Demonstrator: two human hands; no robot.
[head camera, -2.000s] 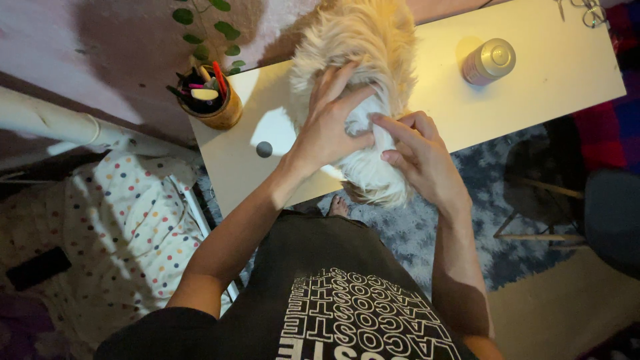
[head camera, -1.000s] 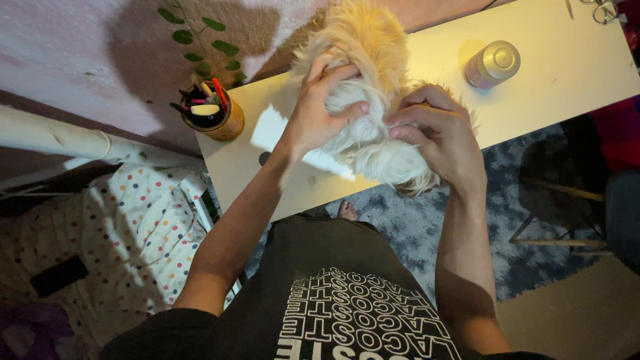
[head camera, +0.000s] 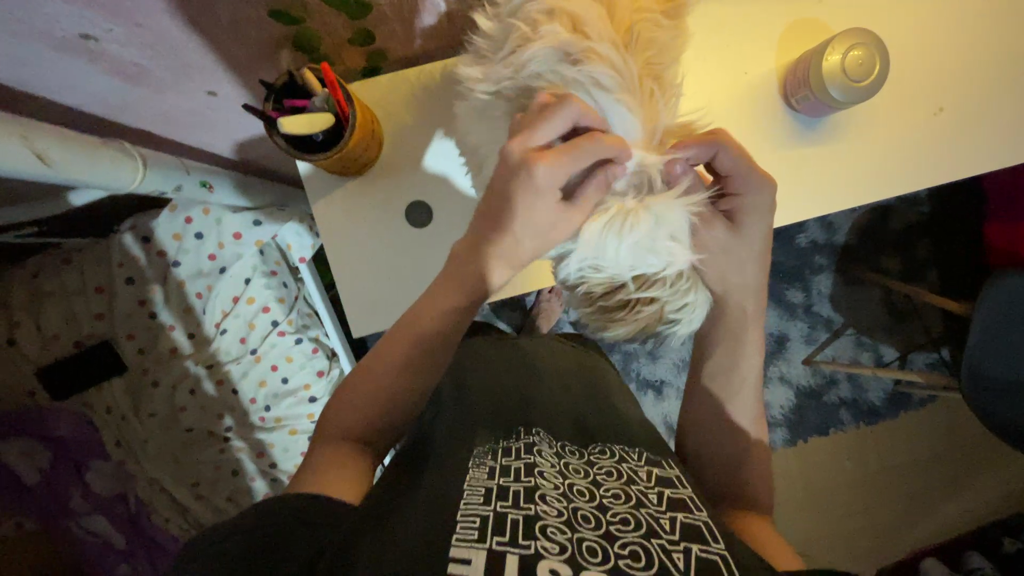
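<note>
A long-haired white and tan dog is on the white tabletop, its head hanging over the near edge. My left hand pinches a tuft of its white fur between thumb and fingers. Close beside it, my right hand grips fur from the other side, fingertips curled and partly hidden by hair. The two hands are a short gap apart with fur drawn between them. The dog's face cannot be made out.
A round holder with pens stands at the table's back left, near a leafy plant. A can stands at the right. Left is a bed with dotted bedding and a dark flat object; a chair is at the right.
Both hands have drawn close together on the dog's fur. My right hand's fingers have shifted towards my left hand. The dog's head has turned or moved a little between frames.
</note>
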